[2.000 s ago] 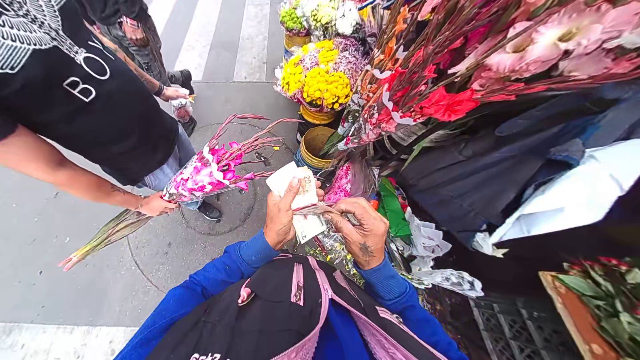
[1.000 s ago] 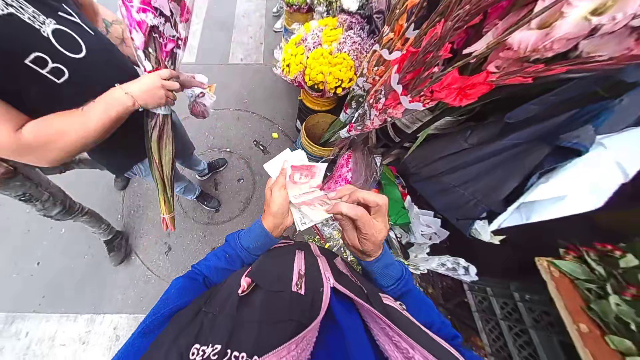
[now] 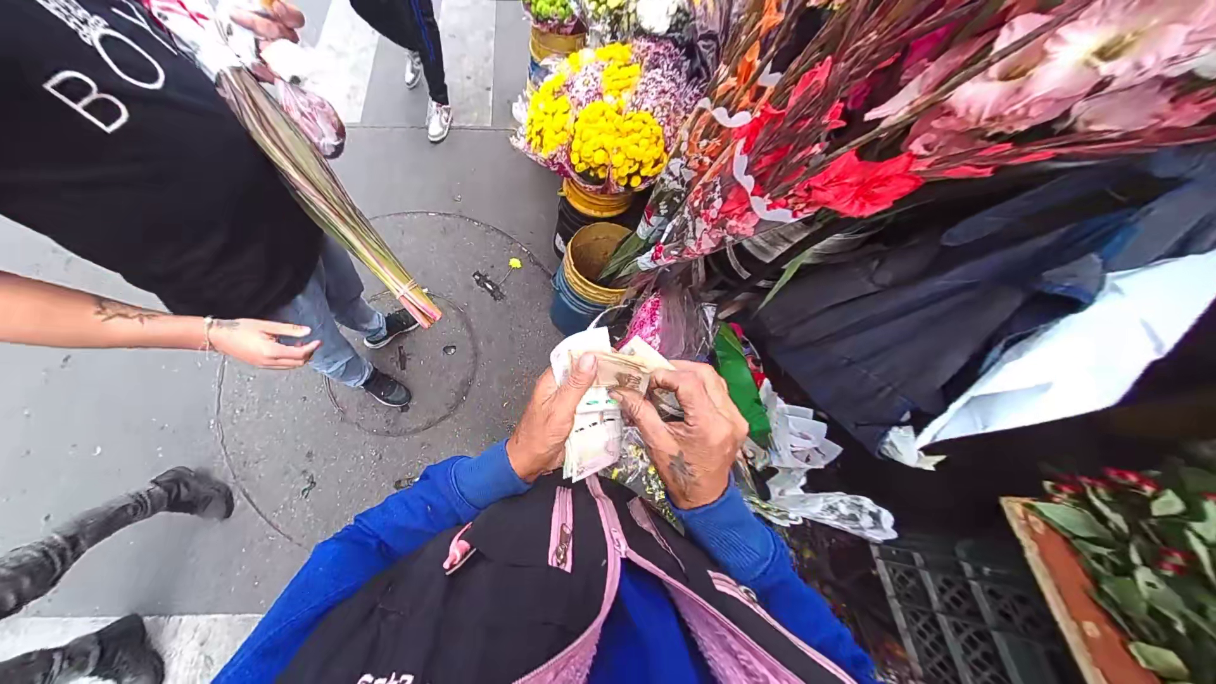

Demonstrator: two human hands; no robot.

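Observation:
Near the middle of the head view my left hand point(image 3: 551, 418) grips a fold of banknotes point(image 3: 597, 439), its thumb across their upper part. My right hand point(image 3: 692, 427) pinches the right side of the notes between thumb and fingers; a brownish note shows between the two hands. How many notes there are cannot be told. Below them a black backpack with pink zips point(image 3: 475, 579) lies against my chest, over blue sleeves. At left a person in a black T-shirt point(image 3: 161, 171) holds a flower bunch, its tied stems point(image 3: 332, 209) pointing down, and has the other hand point(image 3: 261, 342) extended.
Yellow flowers point(image 3: 608, 123) stand in a bucket beyond a blue and yellow bucket point(image 3: 584, 275). Red and pink gladioli point(image 3: 855, 180) lean in from the right above dark cloth point(image 3: 883, 304). A black plastic crate point(image 3: 969, 598) and a box of roses point(image 3: 1073, 589) are lower right. Other people's legs point(image 3: 85, 541) show at left.
The reddish note that faced up one second ago is no longer on top; a brownish one shows between my hands. The other person has raised the bunch and stretched out a free hand.

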